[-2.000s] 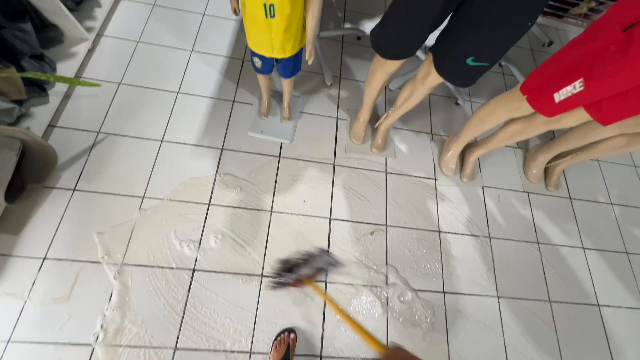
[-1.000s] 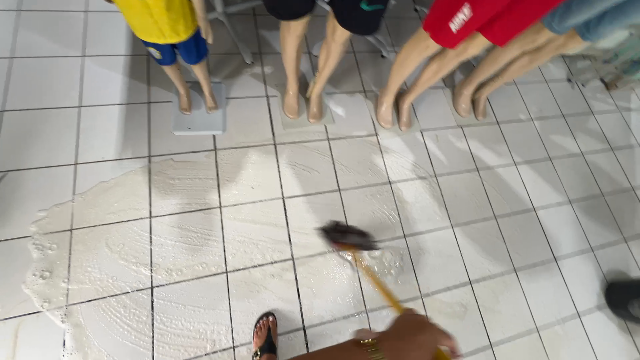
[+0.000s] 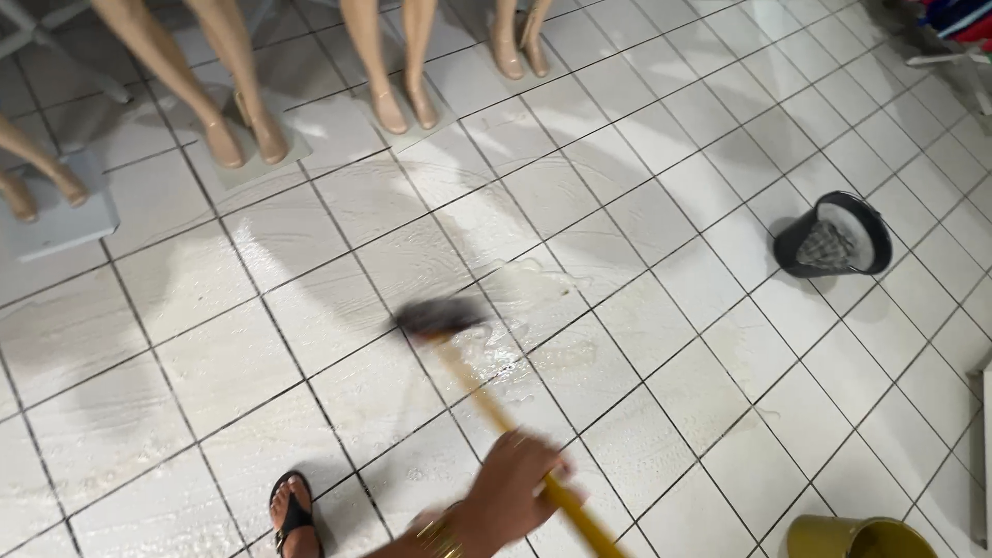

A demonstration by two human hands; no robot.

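My left hand [image 3: 515,492], with gold-coloured bracelets at the wrist, is closed around the yellow handle [image 3: 484,399] of a long-handled floor brush. Motion blurs the dark brush head [image 3: 440,316], which is on the wet tiled floor beside a patch of foamy liquid [image 3: 535,279]. The handle runs from the head down to the lower right, past my hand and out of the frame. My right hand is not in view. A foot in a black sandal [image 3: 294,515] stands on the wet tiles at the lower left.
Mannequin legs [image 3: 248,101] stand on flat bases along the top left, one base pale and thick [image 3: 70,225]. A black bucket [image 3: 806,240] with liquid and grey material inside is at the right. An olive-yellow bucket [image 3: 821,535] is at the bottom right. Clothing [image 3: 957,19] hangs at the top right.
The view has shifted right, bringing both buckets into sight. My left hand still grips the handle. The brush head is now nearer the middle mannequin bases than one second ago.
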